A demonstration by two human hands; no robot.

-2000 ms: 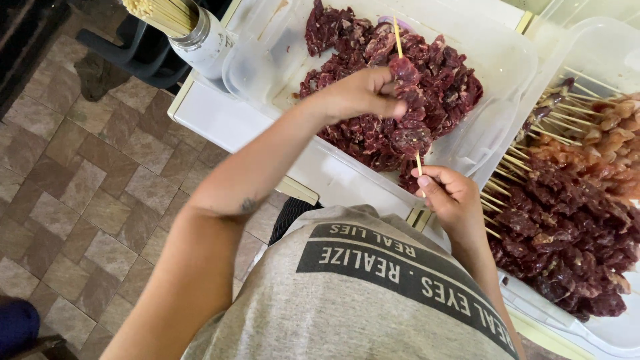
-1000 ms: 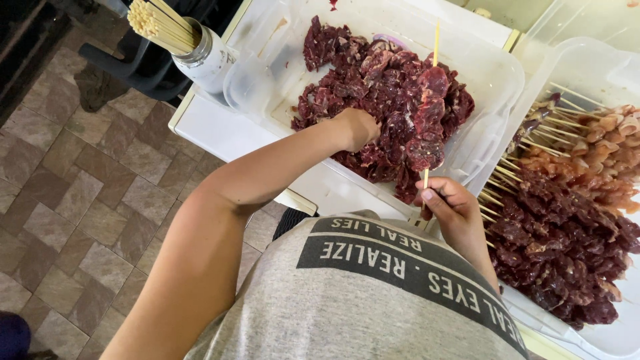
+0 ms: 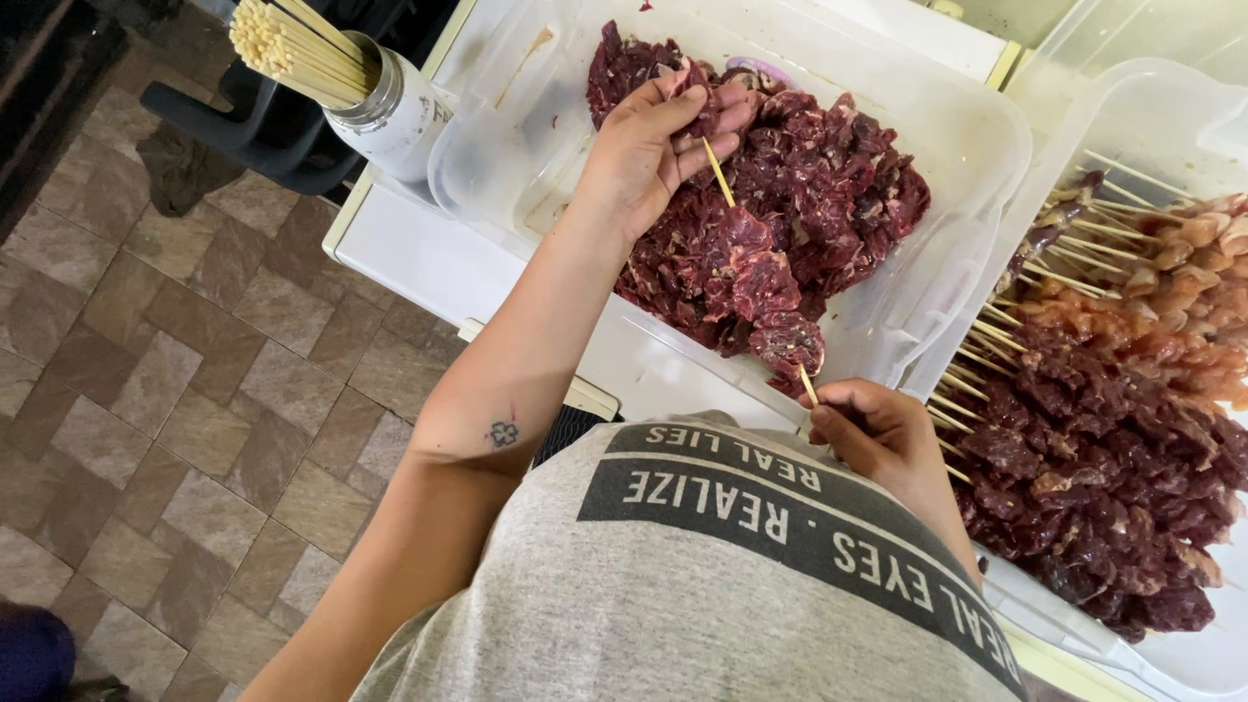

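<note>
My left hand (image 3: pixel 653 141), palm turned up, has a piece of raw red meat (image 3: pixel 694 102) between its thumb and fingers. Just beside those fingers is the pointed tip of a wooden skewer (image 3: pixel 720 174). Several pieces of red meat (image 3: pixel 763 283) are threaded along the skewer, which slants over the meat pile. My right hand (image 3: pixel 873 429) pinches the skewer's lower end at the near edge of a clear plastic tub (image 3: pixel 975 224). A heap of cut raw red meat (image 3: pixel 848 185) lies in this tub.
A second plastic tub (image 3: pixel 1102 97) at the right holds skewers of dark red meat (image 3: pixel 1092 487) and paler meat (image 3: pixel 1204 253). A white jar (image 3: pixel 390 127) of wooden skewers (image 3: pixel 297 54) stands left, near the corner of the white work surface (image 3: pixel 390 249).
My left hand has gone from the threaded meat to the pile, and now holds a piece up near the skewer's tip. The skewer, upright a second ago, now leans to the left.
</note>
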